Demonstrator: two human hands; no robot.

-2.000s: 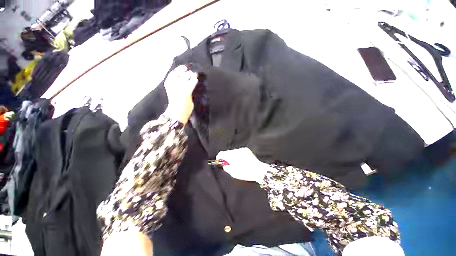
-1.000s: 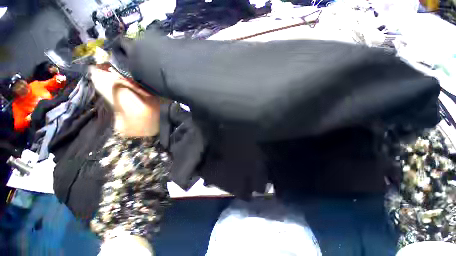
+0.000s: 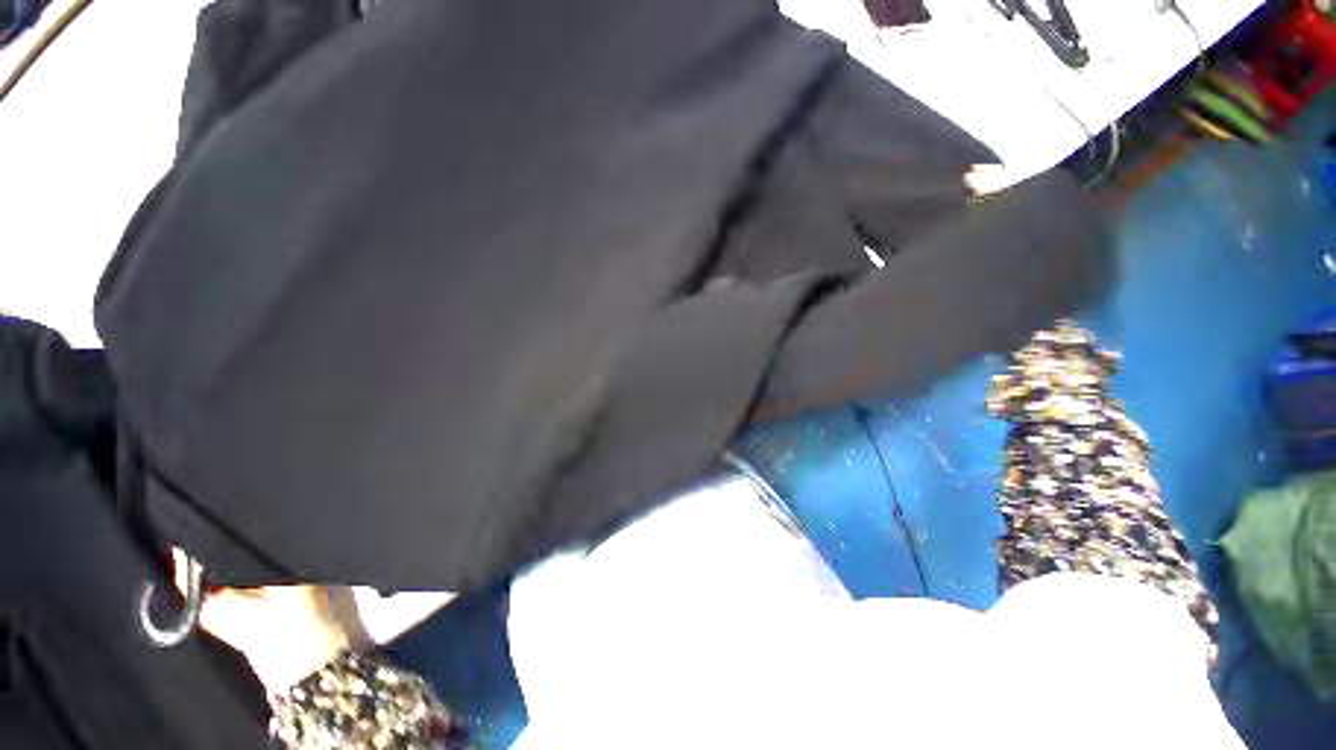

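Observation:
A black suit jacket (image 3: 410,293) covers the middle of the view, its lower parts over the near table edge and my lap. A small white tag (image 3: 875,257) shows on it at the right. My left hand (image 3: 286,621) is at the lower left, at the jacket's edge beside a silver hanger hook (image 3: 170,613); its fingers are partly under the cloth and appear to grip it. My right sleeve ends at a hanging black part of the jacket, which hides my right hand. A pale spot above may be a fingertip. No snips are visible.
The white table (image 3: 44,191) runs behind the jacket. Another black garment (image 3: 73,484) lies at left. A black hanger (image 3: 1052,30) and part of a dark phone (image 3: 897,12) are at the top. Blue floor, red object (image 3: 1289,66) and green cloth (image 3: 1289,564) are at right.
The view has swung right. The jacket, lifted and blurred a second ago, now lies across table and lap with its hook at lower left. My left hand is lower; my right sleeve extends forward.

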